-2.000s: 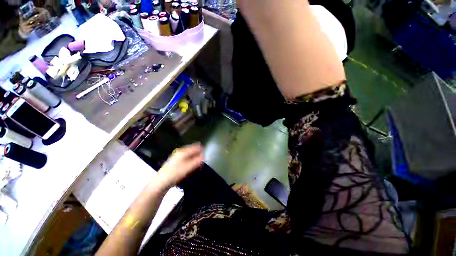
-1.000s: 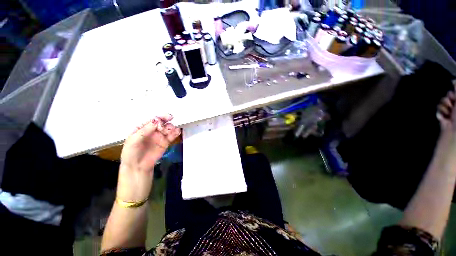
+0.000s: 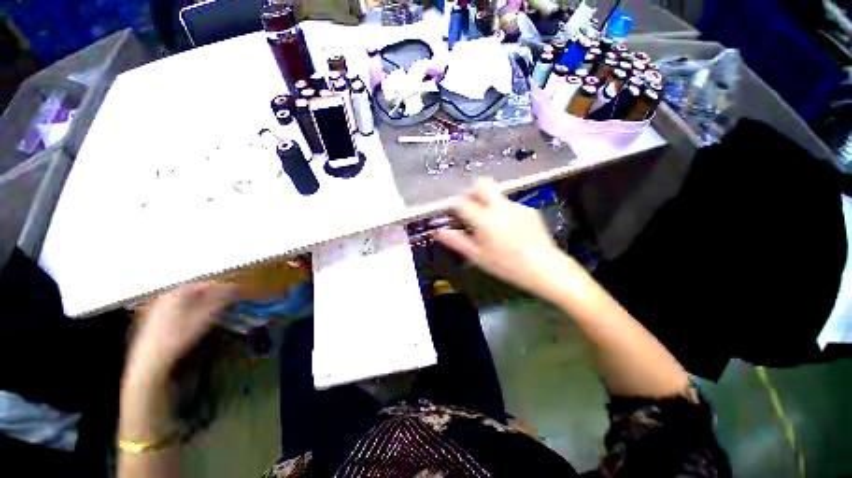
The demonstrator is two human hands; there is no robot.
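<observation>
The white lap board [image 3: 372,313] juts from the table's front edge over my lap, with no garment on it. My right hand [image 3: 500,229] is over the table's front edge by the grey mat [image 3: 476,182], fingers blurred; nothing shows in it. My left hand [image 3: 182,322] is blurred below the table's front edge at left; its fingers cannot be made out. A large black garment heap [image 3: 738,252] with a white patch hangs at the right. Black cloth [image 3: 56,336] hangs at the left. A needle or thread cannot be seen in either hand.
The phone [image 3: 334,131] stands among dark spools [image 3: 297,168] on the white table [image 3: 187,205]. A dark red cylinder [image 3: 290,54] stands behind. A pink tub [image 3: 593,129] full of spools is at the back right. A white stick-like tool [image 3: 422,139] and loose threads lie on the mat.
My right hand has come from the black heap at the right to the table's front edge. My left hand has moved left and down. The view has turned back from the right side.
</observation>
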